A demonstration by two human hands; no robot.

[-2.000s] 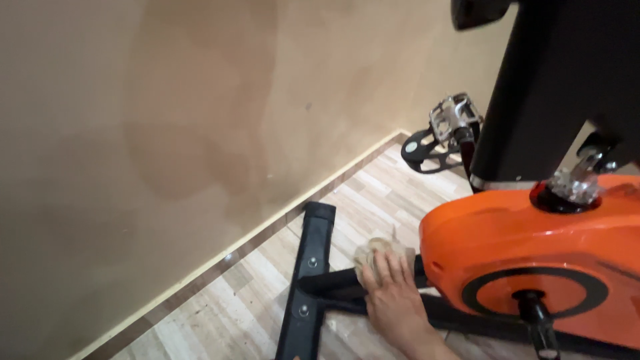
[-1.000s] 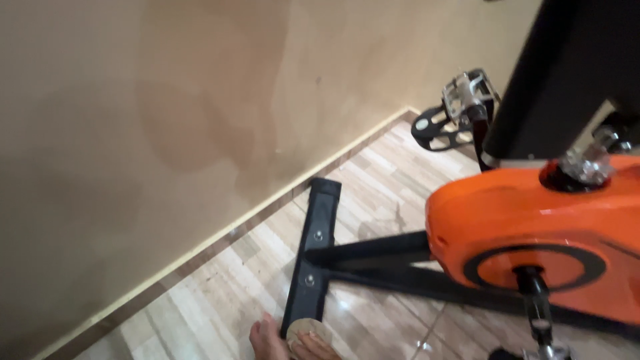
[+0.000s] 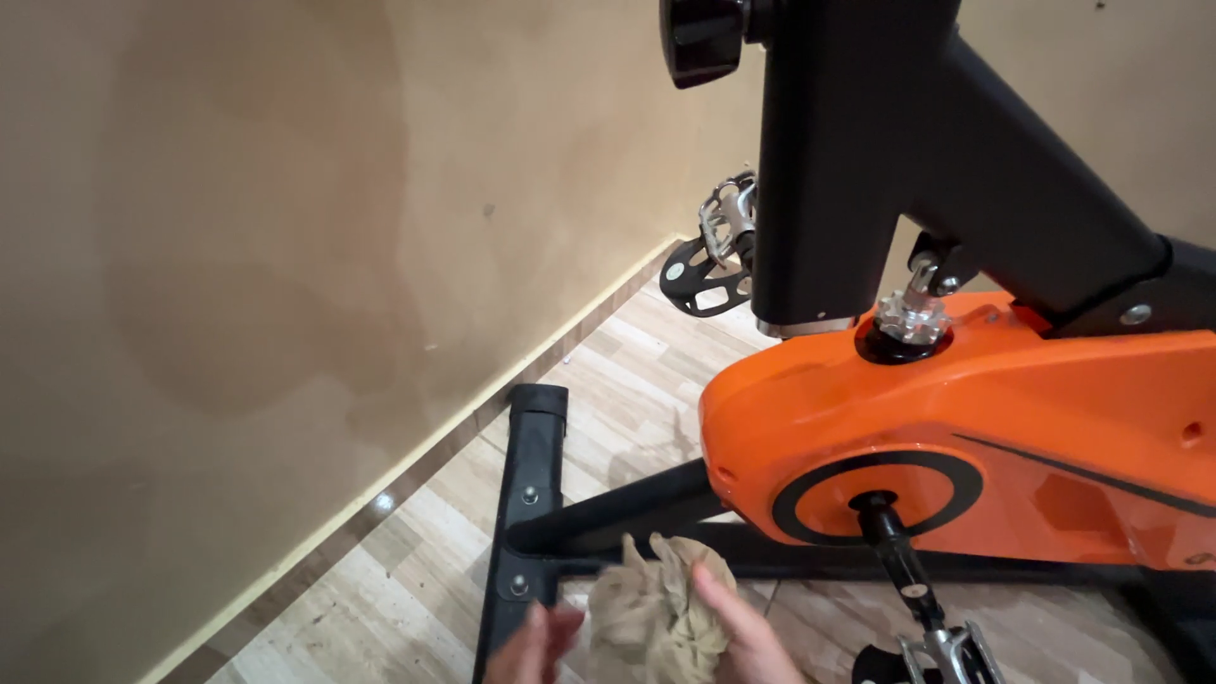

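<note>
A crumpled beige cloth [image 3: 660,608] is held in my right hand [image 3: 746,632], whose thumb presses on its right side. My left hand [image 3: 537,646], blurred, is at the cloth's left with a small gap between them; its fingers are partly cut off by the lower edge. Behind both hands lies the black floor bar [image 3: 532,465] of an exercise bike, with two bolts in its top. A black frame tube [image 3: 622,508] runs from that bar to the bike's orange housing [image 3: 817,380], above and right of the cloth.
A beige wall [image 3: 285,237] with a baseboard [image 3: 427,451] runs along the left. The near pedal [image 3: 945,651] hangs at the lower right, and the far pedal [image 3: 727,228] is beside the black upright post [image 3: 826,171]. Wood-look tiles [image 3: 380,570] cover the floor.
The cloth, under a hand at the floor bar's near end one second ago, is now held up in my right hand. Two seconds ago it was by the frame tube. The view has shifted.
</note>
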